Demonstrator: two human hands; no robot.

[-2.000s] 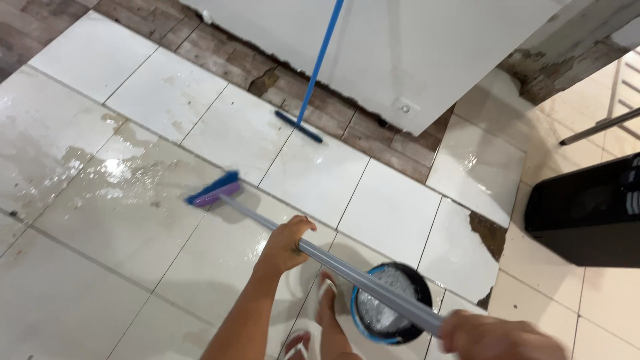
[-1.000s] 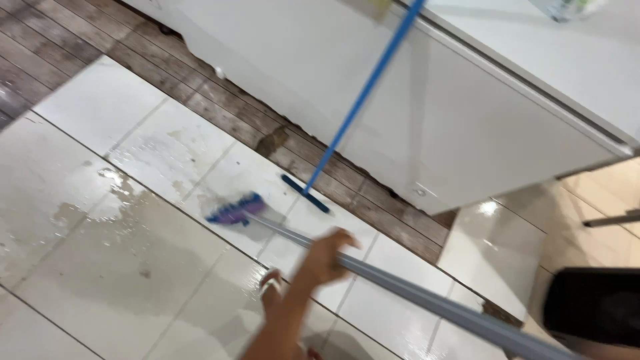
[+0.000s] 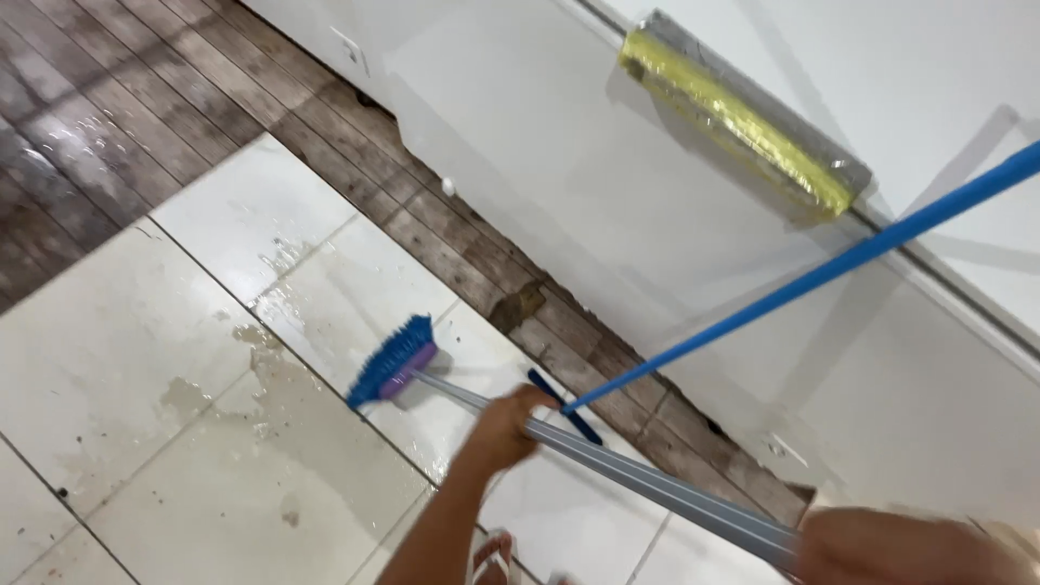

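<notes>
A broom with blue bristles and a purple head (image 3: 398, 366) rests on the wet white floor tiles. Its grey handle (image 3: 650, 479) runs down to the lower right. My left hand (image 3: 508, 426) is closed around the handle's lower part, a short way above the head. At the bottom right my right hand (image 3: 910, 548), blurred, grips the upper end. Just behind my left hand, a squeegee with a dark blue blade (image 3: 587, 424) and a blue pole (image 3: 731, 325) stands on the tiles, the pole slanting up to the right.
A white panelled counter (image 3: 569, 162) with a ragged lower edge runs along the far side. A yellow and clear plastic-wrapped roll (image 3: 739, 122) lies on its top edge. Wet wood-look tiles (image 3: 106, 114) border the white ones. My sandalled foot (image 3: 493, 556) is at the bottom.
The view has shifted along the counter, and the wrapped roll now shows fully. Both hands still hold the broom. The bucket seen two seconds ago is out of view.
</notes>
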